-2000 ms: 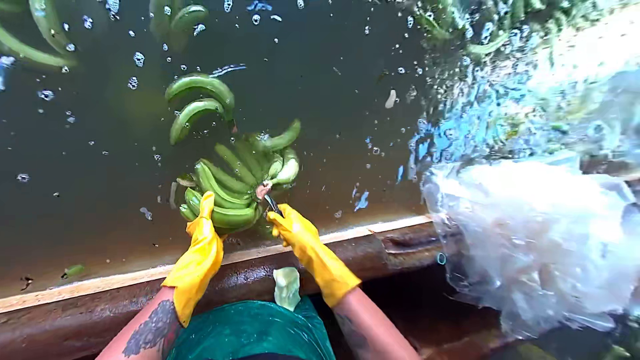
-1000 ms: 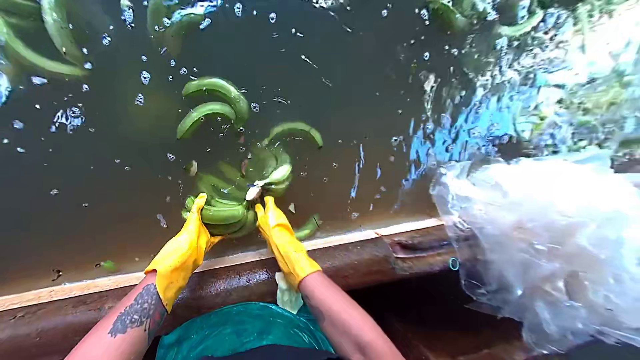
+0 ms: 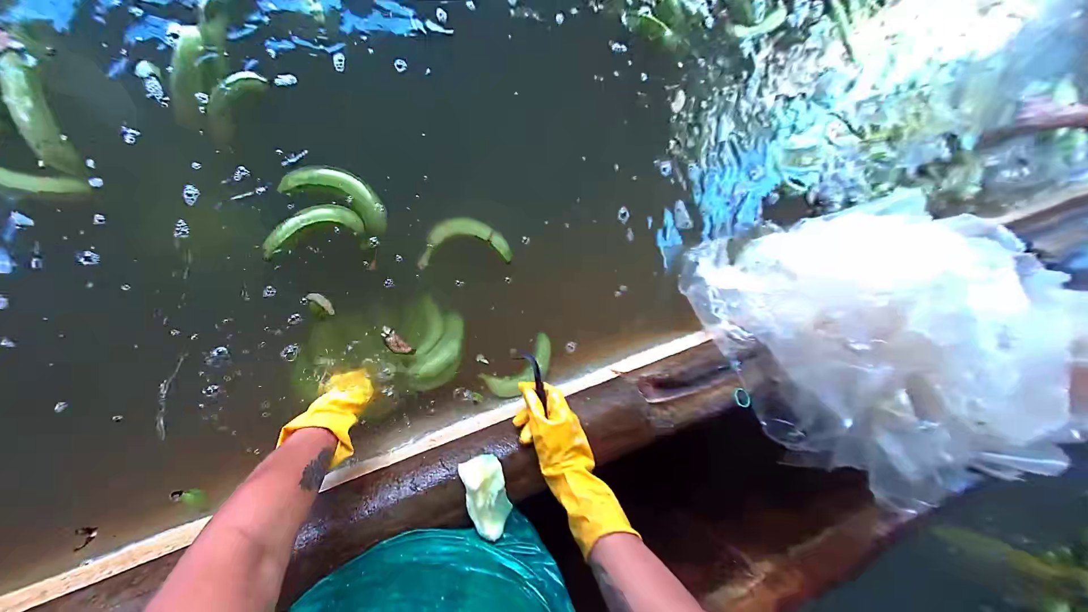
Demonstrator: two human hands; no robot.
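Observation:
My left hand [image 3: 340, 399], in a yellow rubber glove, reaches into murky water beside a submerged cluster of green bananas [image 3: 438, 348]; its fingers are partly under the surface, so whether they grip anything is hidden. Over the tank's edge my right hand [image 3: 552, 421], gloved in yellow as well, is closed around a dark curved blade tool [image 3: 537, 374] whose tip points up. A single green banana [image 3: 518, 374] lies in the water by that tool. Farther out float a pair of green bananas [image 3: 331, 208] and one more banana [image 3: 466, 231].
A wooden rim [image 3: 408, 480] runs diagonally below the water, with a pale cut piece [image 3: 486, 495] on it. Crumpled clear plastic [image 3: 901, 331] is heaped at the right. Teal material [image 3: 442, 574] covers the front of my body. More bananas [image 3: 34, 115] float at upper left.
My right hand has drawn back from the banana cluster to the rim, the blade tool now in plain sight. The cluster sits lower in the water. Single bananas now lie apart from it.

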